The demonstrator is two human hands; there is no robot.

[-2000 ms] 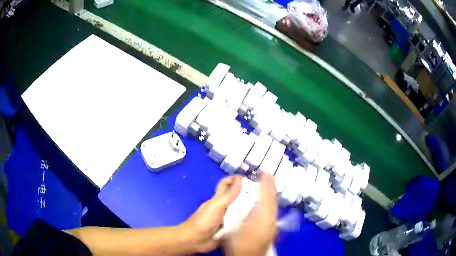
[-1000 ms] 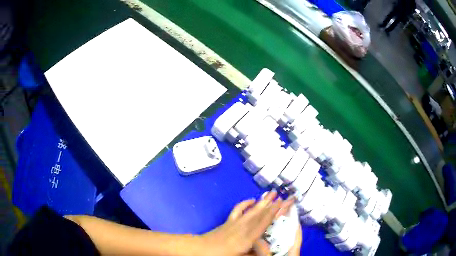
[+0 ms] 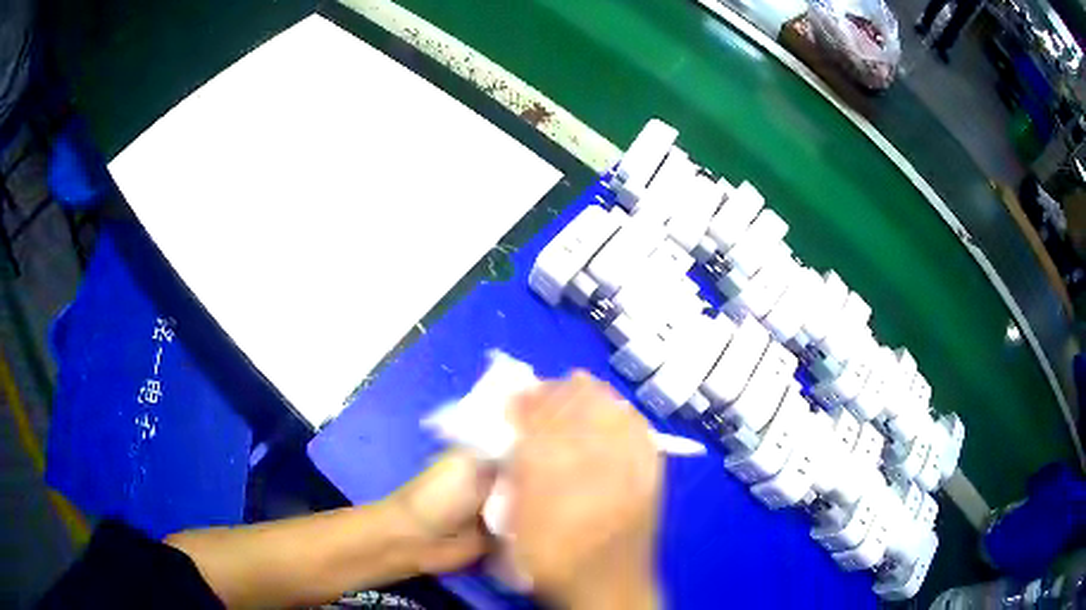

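Observation:
My left hand (image 3: 443, 510) and my right hand (image 3: 586, 483) are together over the front of the blue mat (image 3: 393, 447), both blurred. My right hand is closed on a limp white cloth (image 3: 486, 403), which sticks out at the left, with a thin white end at the right. My left hand is curled around a white piece (image 3: 498, 506) between the hands. It looks like a plug adapter, but the hands mostly hide it. White plug adapters (image 3: 685, 358) stand on edge in packed rows, right of and beyond my hands.
A large white sheet (image 3: 322, 215) lies left of the mat. The green conveyor belt (image 3: 762, 155) runs beyond the rows, with a pale edge strip (image 3: 500, 89). Dark blue cloth (image 3: 1042, 518) is at the right. A clear plastic bag (image 3: 860, 45) is at the top right.
My hands have moved left from beside the rows. The single adapter that lay pins up on the mat no longer shows there. The white cloth now spreads out left of my right hand. The view has shifted.

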